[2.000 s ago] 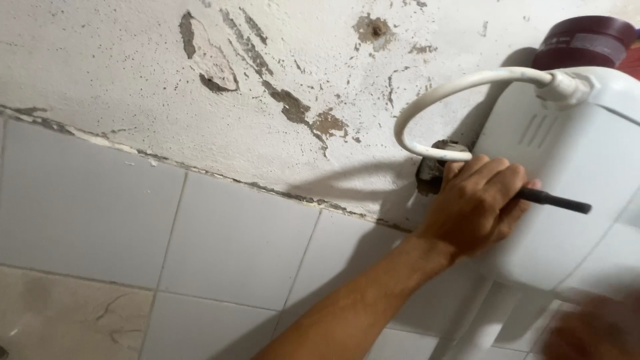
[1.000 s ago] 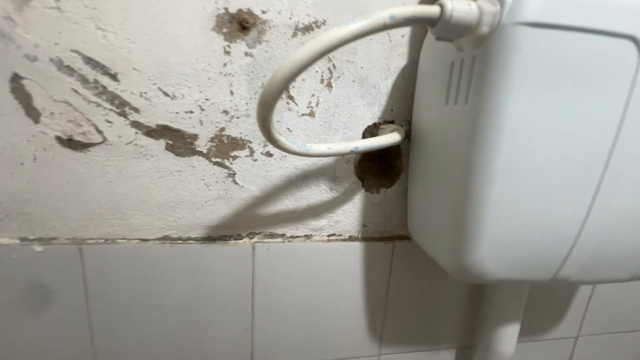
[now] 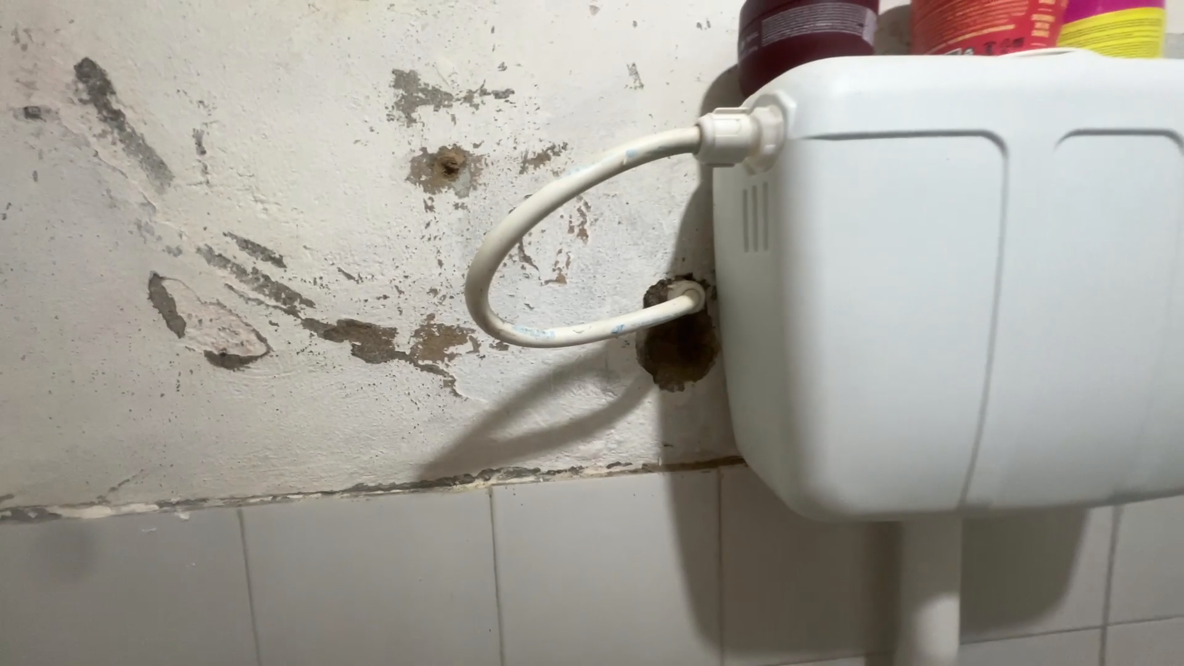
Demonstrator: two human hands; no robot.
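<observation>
Neither of my hands is in the head view. A white plastic toilet cistern [image 3: 888, 305] hangs on the wall at the right. From the fitting [image 3: 740, 137] at its upper left side, a white flexible water hose [image 3: 490, 259] loops out to the left and curves back to the wall. The hose's lower end meets a fitting at the top of a rough, dark hole [image 3: 680, 351] in the plaster, just left of the cistern. How deep the hole goes is hidden in shadow.
Dark red [image 3: 807, 37], orange-red [image 3: 980, 26] and yellow-and-purple [image 3: 1115, 28] containers stand on the cistern. Below it runs a white flush pipe [image 3: 930, 592]. Peeling plaster [image 3: 370, 342] covers the upper wall, above pale tiles [image 3: 370, 573].
Two seconds ago a hand with a dark rod-like thing was at the hose's lower end; it left the view by one second ago. The view has shifted and levelled.
</observation>
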